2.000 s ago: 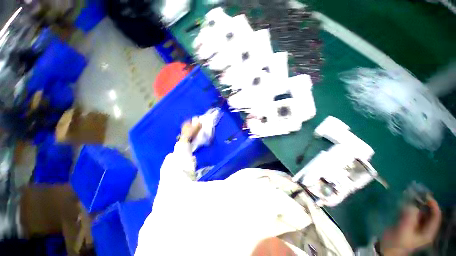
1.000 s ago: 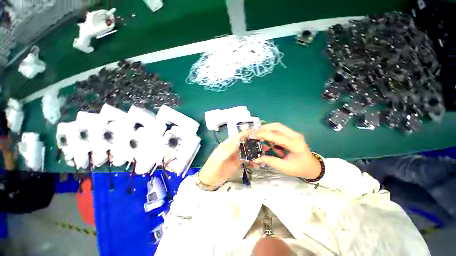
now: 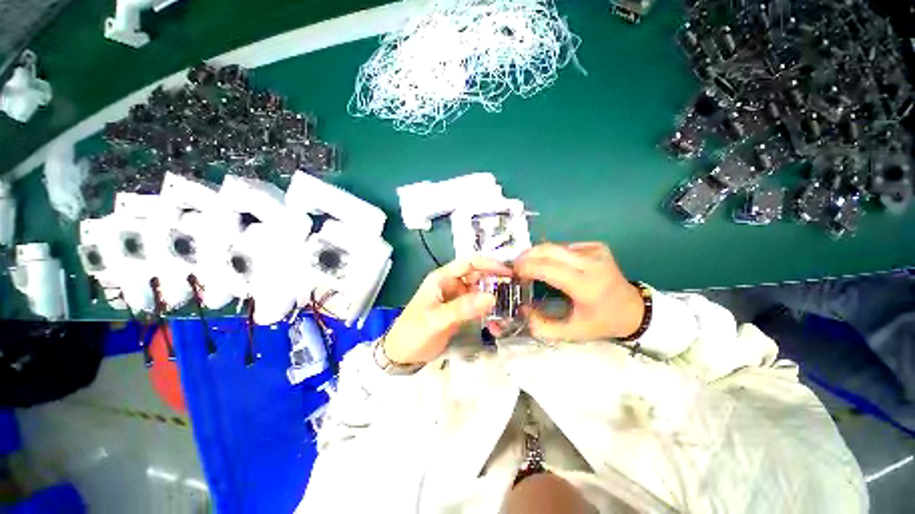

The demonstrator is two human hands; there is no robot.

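Observation:
A small dark, squarish camera module with silvery parts is held between the fingers of both hands, close in front of the body. My left hand grips its left side. My right hand grips its right side, with thumb and forefinger curved around. A white camera housing lies on the bench just beyond the fingers, its open face up and its lower edge partly hidden by them. A white block-like arm extends to its left, and a thin dark wire hangs beside it.
White housings with dark lenses stand in a row at left, wires over the bench edge. Behind them is a dark parts heap. Tangled white strands lie at the back, a module pile at right. A blue bin is below left.
Two seconds ago my left hand was in the blue bin; one second ago both hands held the module. Since then the module has turned in my fingers, and the view has shifted closer.

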